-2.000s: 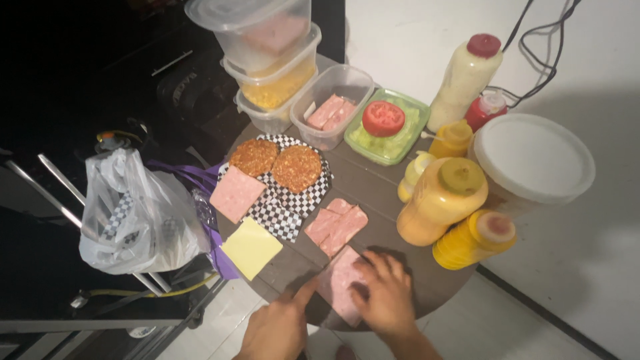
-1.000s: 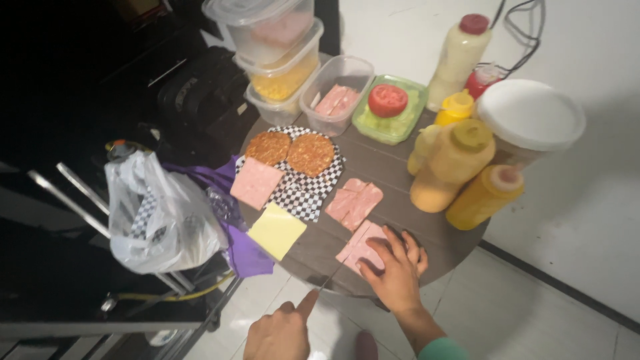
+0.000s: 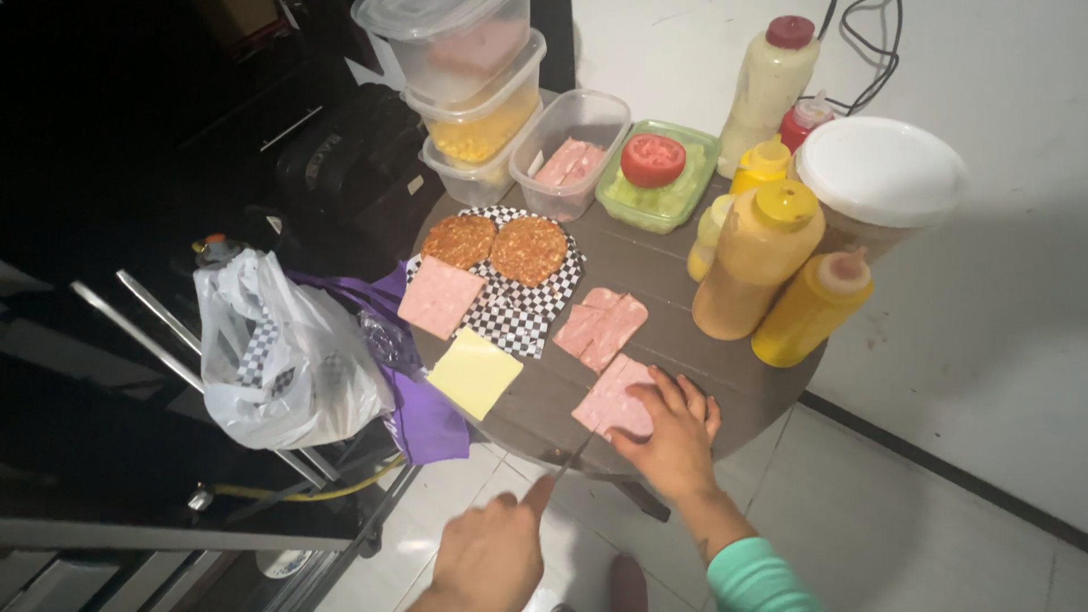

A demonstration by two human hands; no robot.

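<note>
My left hand [image 3: 493,544] grips a knife [image 3: 571,455], its index finger along the back and the handle hidden. The blade tip is at the near left edge of a square ham slice [image 3: 614,398] at the table's near edge. My right hand [image 3: 680,438] presses on that slice with spread fingertips; thin cut lines show in it. Just beyond lie cut ham pieces [image 3: 601,327]. To the left are a yellow cheese slice [image 3: 474,374] and another ham slice [image 3: 442,297], which overlaps checkered paper [image 3: 510,319] holding a browned patty [image 3: 459,240] and a second patty [image 3: 529,252].
Stacked plastic containers [image 3: 476,110], a ham container [image 3: 571,195] and a green container [image 3: 654,223] with tomato and lettuce stand at the back. Sauce bottles [image 3: 756,255] and a white-lidded tub [image 3: 880,174] line the right. A plastic bag [image 3: 289,365] hangs left beside purple cloth [image 3: 429,425].
My left hand has drawn back from the ham slice, where its fingers were two seconds ago. My right hand stays on the slice. The view has shifted somewhat.
</note>
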